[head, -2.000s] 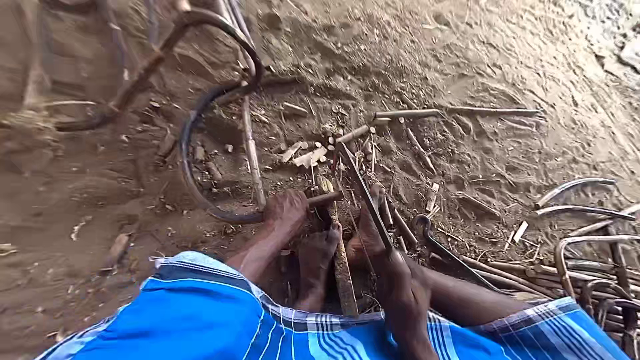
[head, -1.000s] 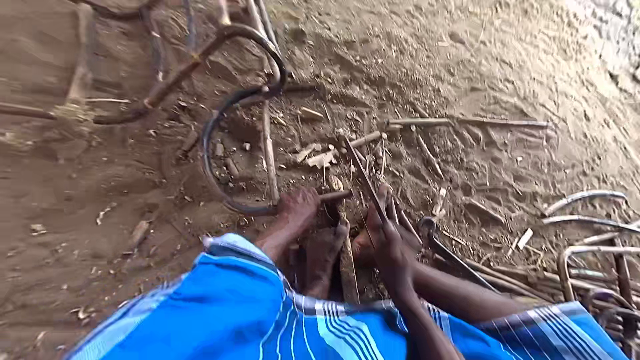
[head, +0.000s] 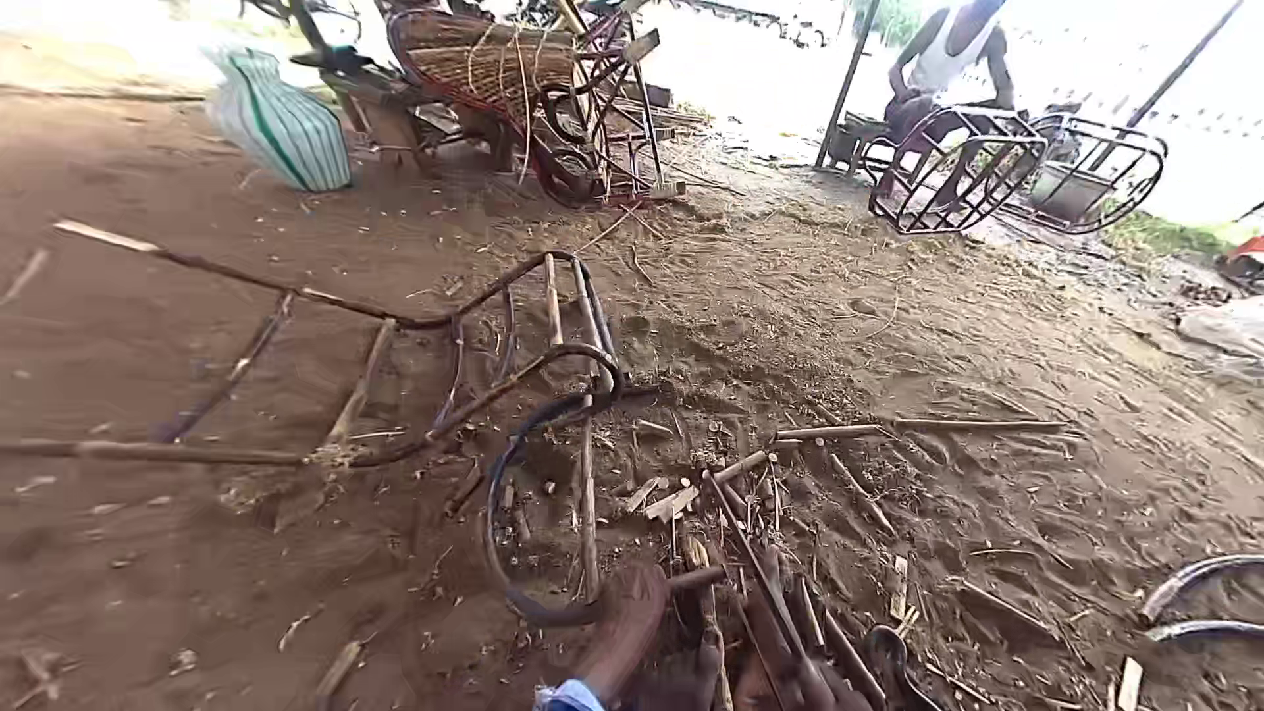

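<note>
My left hand [head: 637, 602] is closed around the end of a bent cane pole [head: 499, 553], whose short tip sticks out to the right of my fist. The pole curves up and joins a cane frame [head: 380, 454] with several rungs, lying on the ground to the left. At the bottom edge, my right hand [head: 825, 686], partly cut off and blurred, grips a long thin blade or saw [head: 755, 558] that slants up to the left, just right of the pole's tip. A flat stick [head: 709, 612] lies between my feet, below the pole's tip.
Wood offcuts [head: 671, 502] and cut sticks [head: 978, 425] lie on the soil ahead. Bent canes [head: 1200, 573] are at right. Further off are a striped sack [head: 286, 128], a woven cane seat [head: 484, 69], and a seated person [head: 953, 69] behind curved frames [head: 958, 173].
The view has tilted up, now showing the far ground and the seated person. My left hand stays on the pole and my right hand on the blade.
</note>
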